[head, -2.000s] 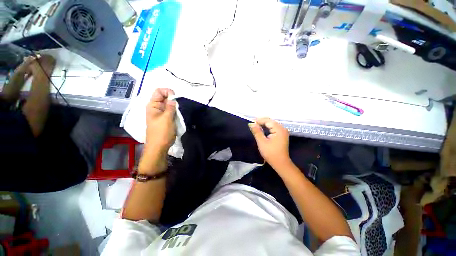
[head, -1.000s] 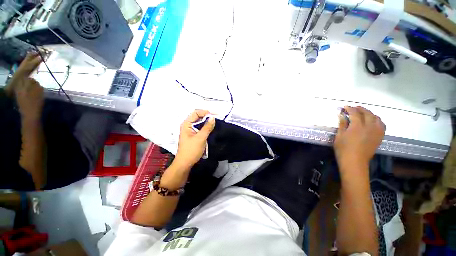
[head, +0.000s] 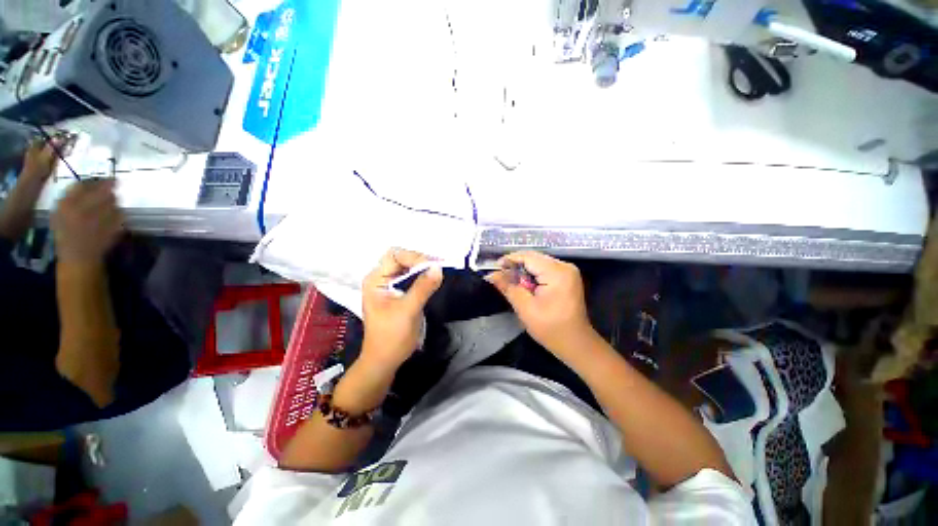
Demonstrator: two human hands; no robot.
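My left hand (head: 396, 308) pinches the edge of a white fabric panel (head: 350, 242) with dark stitched edges, at the table's front edge. My right hand (head: 547, 298) is just right of it and holds the small thread snips (head: 524, 277), a bit of pink showing between the fingers. The tips of the snips point at the fabric edge near the left fingers; whether they touch it is unclear. A black fabric panel (head: 449, 300) hangs below and between the hands into the lap.
Sewing machine needle area (head: 605, 64) and black scissors (head: 756, 74) are at the back. A red basket (head: 307, 372) is left of the lap. Patterned cut pieces (head: 790, 411) lie at lower right. Another person's arm (head: 86, 277) is at the left, beside a grey fan-vented box (head: 129, 67).
My right hand let go of the fabric, took the snips from the table on the right and came back beside my left hand. My left hand moved right and down.
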